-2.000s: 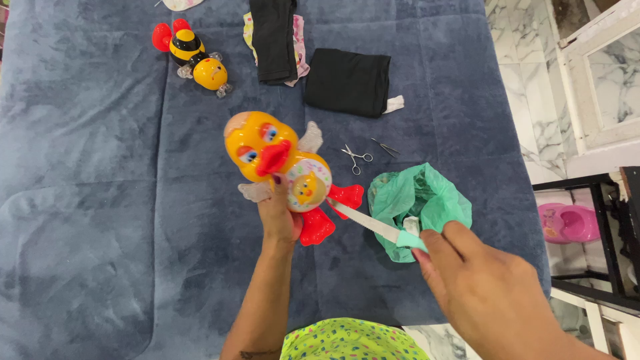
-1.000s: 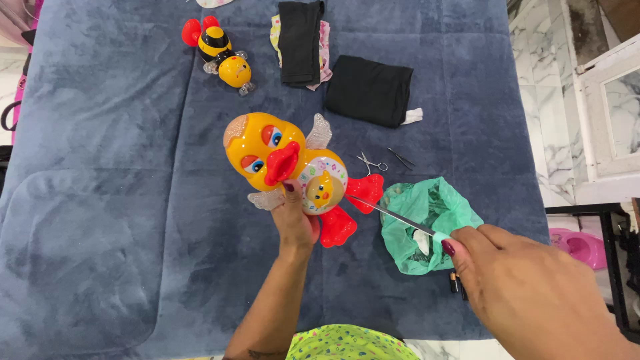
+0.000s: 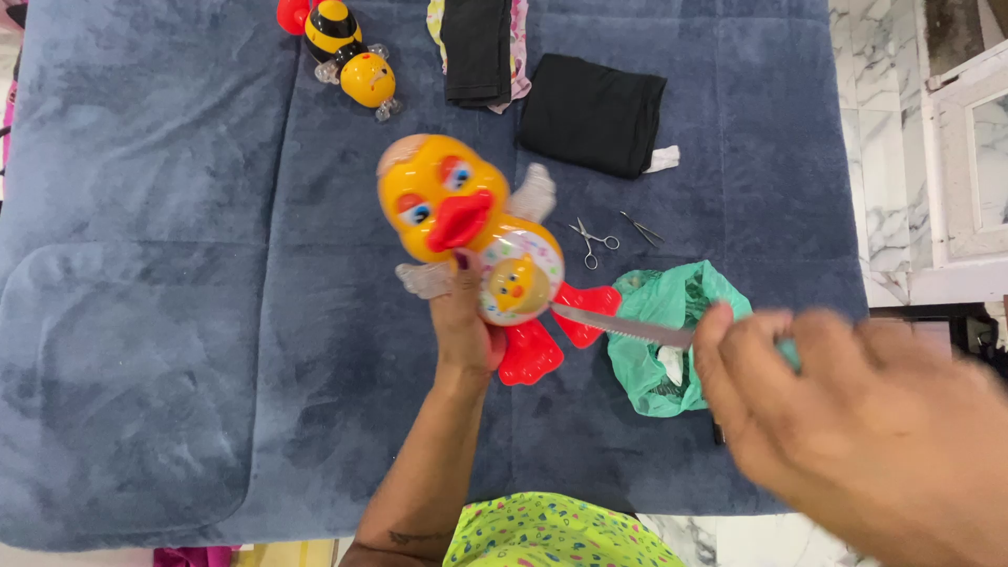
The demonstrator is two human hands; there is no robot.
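A yellow plastic toy duck with a red beak, red feet and clear wings is held above the blue cover by my left hand, its fingers closed around the neck and side. My right hand, blurred, grips the green handle of a serrated knife. The blade's tip meets or nearly meets the lower edge of the duck's round white belly, beside the feet. The blade passes over an open green plastic bag with white bits inside.
A padded blue cover lies beneath everything. Small scissors and metal tweezers rest above the bag. Farther back are a folded black cloth, more folded clothing and a yellow and black toy bee.
My left hand keeps hold of the duck and my right hand keeps hold of the knife. The blade has turned, now showing its flat side instead of the thin edge seen one second ago.
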